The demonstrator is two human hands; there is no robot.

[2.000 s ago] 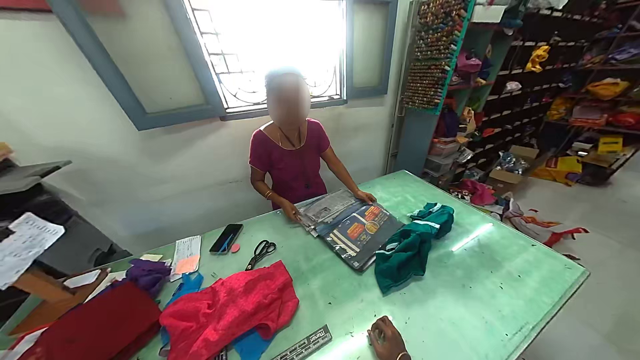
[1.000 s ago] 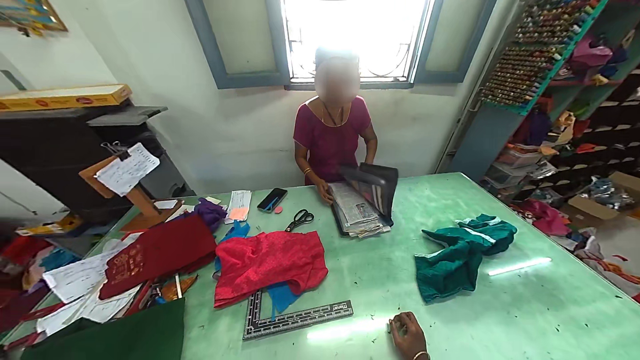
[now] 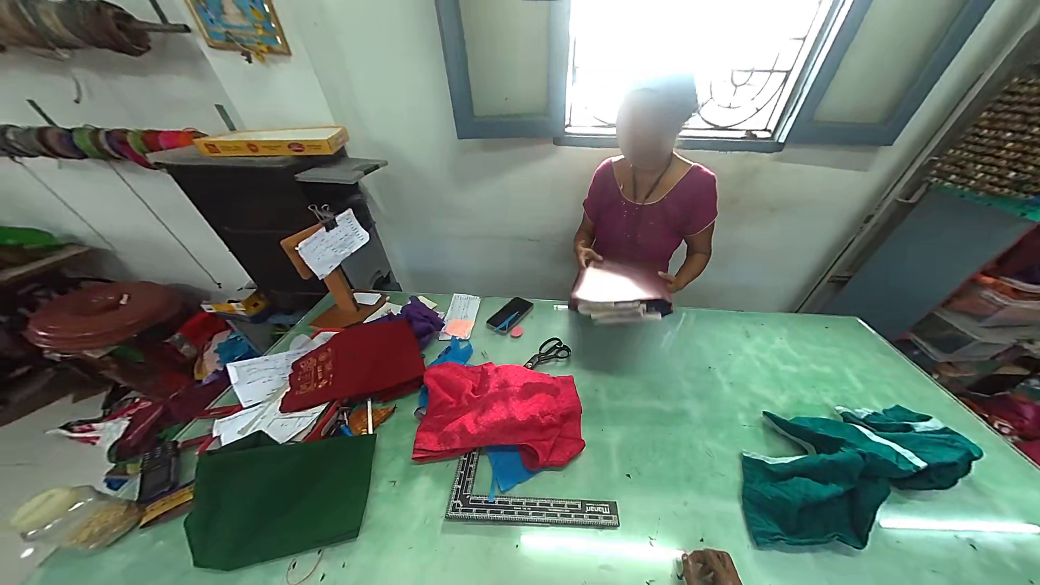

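My right hand (image 3: 709,567) rests on the green table at the bottom edge of the view, its fingers curled and nothing visible in them; part of it is cut off. My left hand is out of view. To the left of my right hand lies a black L-shaped ruler (image 3: 536,509), partly under a red cloth garment (image 3: 504,410) and a blue cloth (image 3: 512,466). A green garment with white trim (image 3: 861,471) lies to the right. Across the table a person holds a dark folder (image 3: 621,284) with papers in it, just above the tabletop.
Black-handled scissors (image 3: 552,351), a phone (image 3: 509,315) and a slip of paper (image 3: 461,315) lie towards the far edge. On the left are a maroon cloth bag (image 3: 357,366), a dark green cloth (image 3: 280,500), loose papers and a wooden stand (image 3: 341,296).
The person across the table has lifted the folder, which lay flat beside the green garment, and closed it towards their body. The view has swung to the left. My right hand stays on the table.
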